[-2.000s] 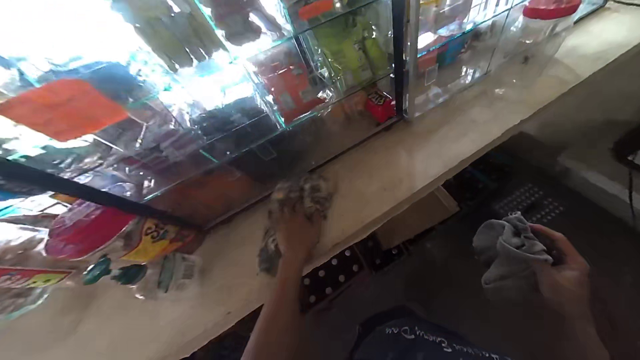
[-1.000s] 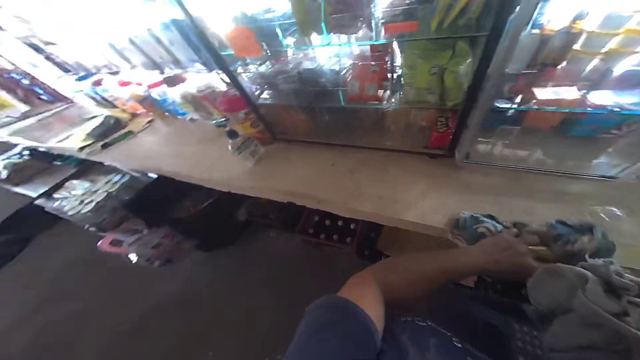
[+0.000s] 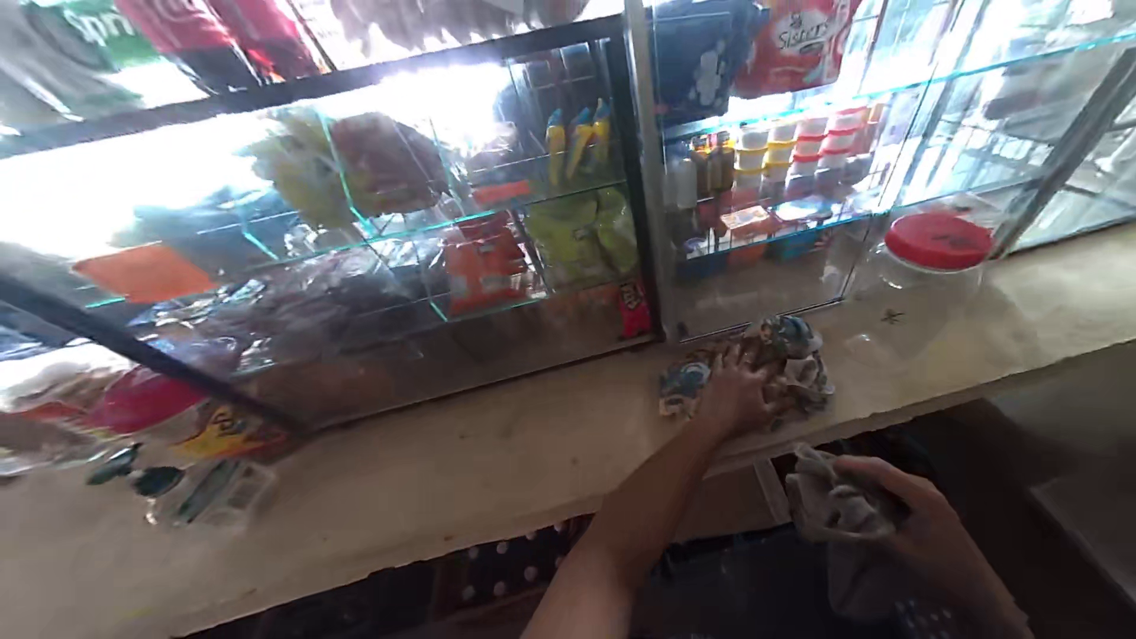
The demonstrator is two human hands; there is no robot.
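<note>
My left hand point(image 3: 735, 390) presses a crumpled patterned cloth point(image 3: 803, 382) flat against the pale counter point(image 3: 532, 444), close to the upright post between two glass display cases. Some of the cloth bunches out on both sides of my fingers. Off the counter's front edge, at the lower right, my right hand point(image 3: 914, 506) grips a crumpled grey cloth point(image 3: 839, 501) that hangs down below it. The two cloths look separate.
Glass cases point(image 3: 399, 257) with packets stand along the counter's back. A clear jar with a red lid point(image 3: 939, 240) is at the right. At the left lie a small clear container point(image 3: 217, 493) and a jar with a pink-red lid point(image 3: 146, 399). Dark shelving lies below the counter.
Two seconds ago my left hand and the patterned cloth were farther left on the counter, in front of the left case; now they are by the post. The view has swung between frames.
</note>
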